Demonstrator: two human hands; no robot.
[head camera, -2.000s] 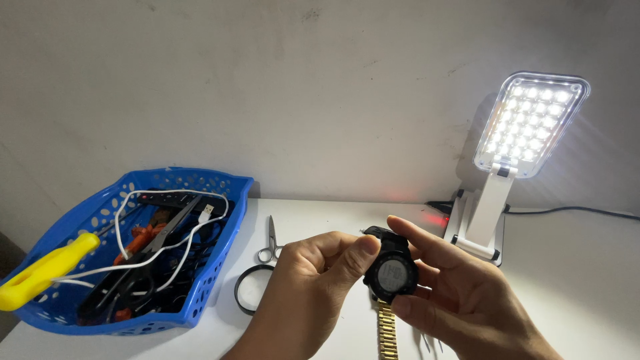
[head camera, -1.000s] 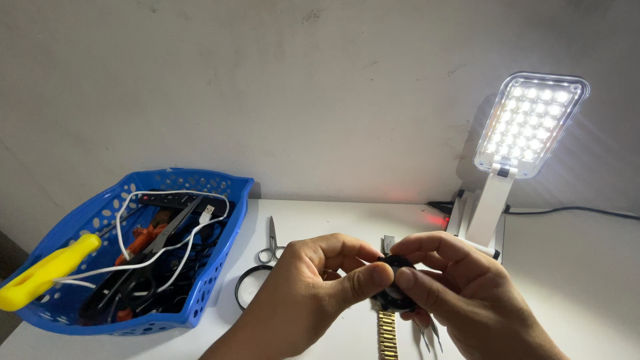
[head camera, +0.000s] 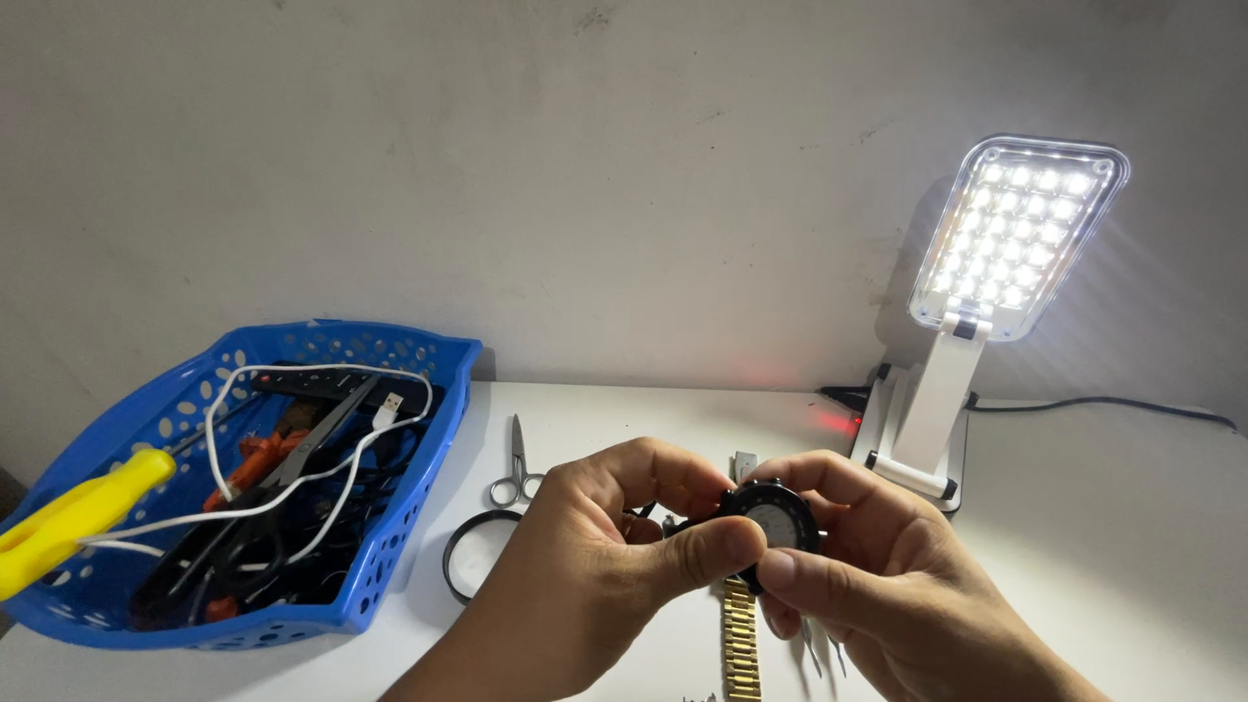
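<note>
Both of my hands hold a black wristwatch (head camera: 775, 519) over the table, its round face turned partly toward me. My left hand (head camera: 624, 556) pinches the watch at its left side, thumb in front. My right hand (head camera: 877, 565) grips its right and lower edge with thumb and fingers. Below the watch, a gold metal link watch band (head camera: 741, 639) lies on the white table. Metal tweezers (head camera: 811, 645) show their tips just under my right hand. Small steel scissors (head camera: 515, 468) and a black ring-shaped band (head camera: 450, 556) lie left of my left hand.
On the left, a blue plastic basket (head camera: 363, 585) holds scissors, a remote control, a white USB cable (head camera: 353, 468) and a yellow-handled screwdriver (head camera: 93, 517). A lit LED desk lamp (head camera: 936, 400) stands at the back right, with a black cord (head camera: 1102, 402) running along the table.
The watch was faced up two seconds ago, then was mostly covered by my fingers. Now its face shows again, and my left thumb lies across its left edge.
</note>
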